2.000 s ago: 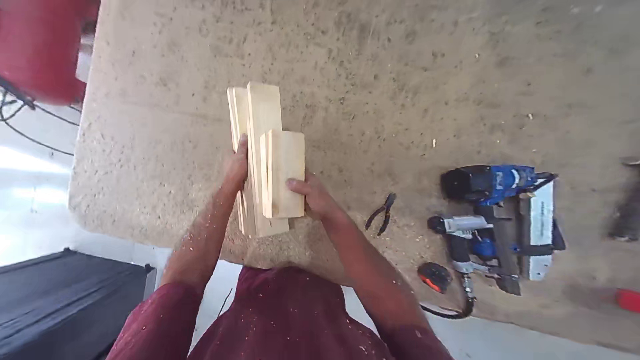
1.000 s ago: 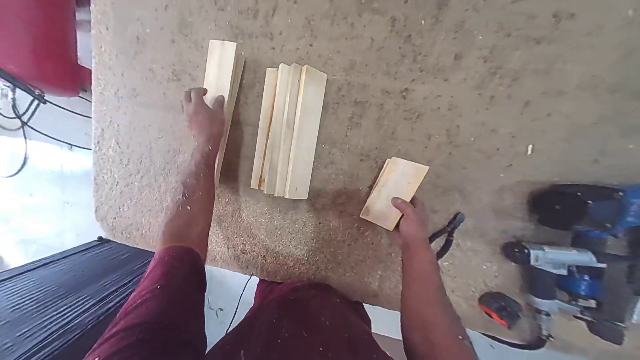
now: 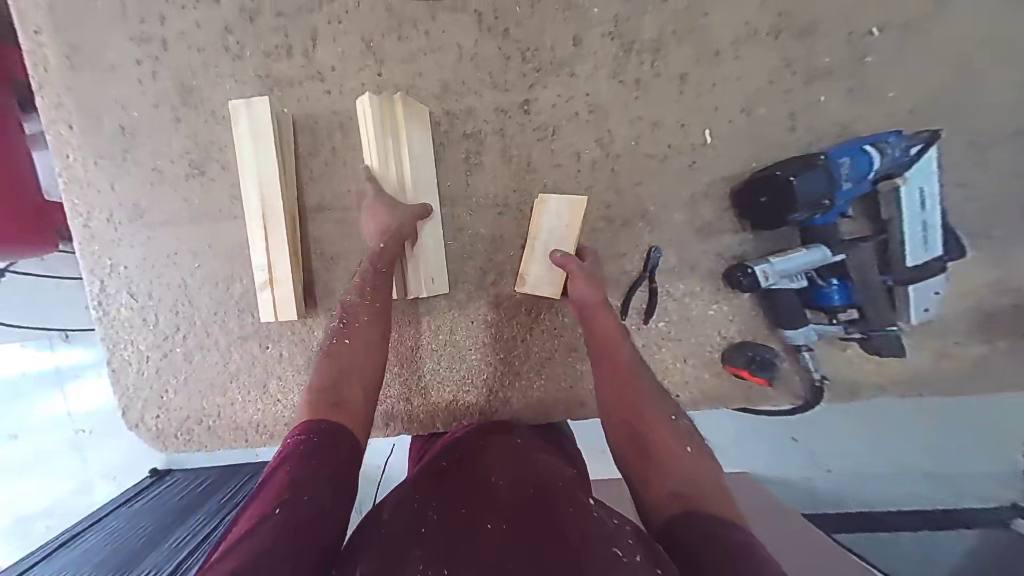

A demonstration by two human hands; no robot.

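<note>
My left hand (image 3: 390, 214) lies over the middle bundle of long wooden boards (image 3: 422, 176), its thumb on the right board and its fingers at the left side. My right hand (image 3: 582, 276) grips the short wooden boards (image 3: 554, 240) by their lower right edge, thumb on top. Another group of long wooden boards (image 3: 262, 212) rests on the table further left, touched by neither hand. Black-handled pliers (image 3: 642, 284) lie just right of my right hand.
The worktable (image 3: 496, 360) is strewn with sawdust. On its right lie a blue and black power tool (image 3: 832, 180), a silver air nailer (image 3: 788, 268) with a hose, and a black and red tape measure (image 3: 750, 363). A red object (image 3: 28, 176) stands beyond the left edge.
My left hand has moved from the left boards to the middle bundle, letting the left ones go. Two seconds ago the long and short boards were together between both hands; now they lie in separate groups.
</note>
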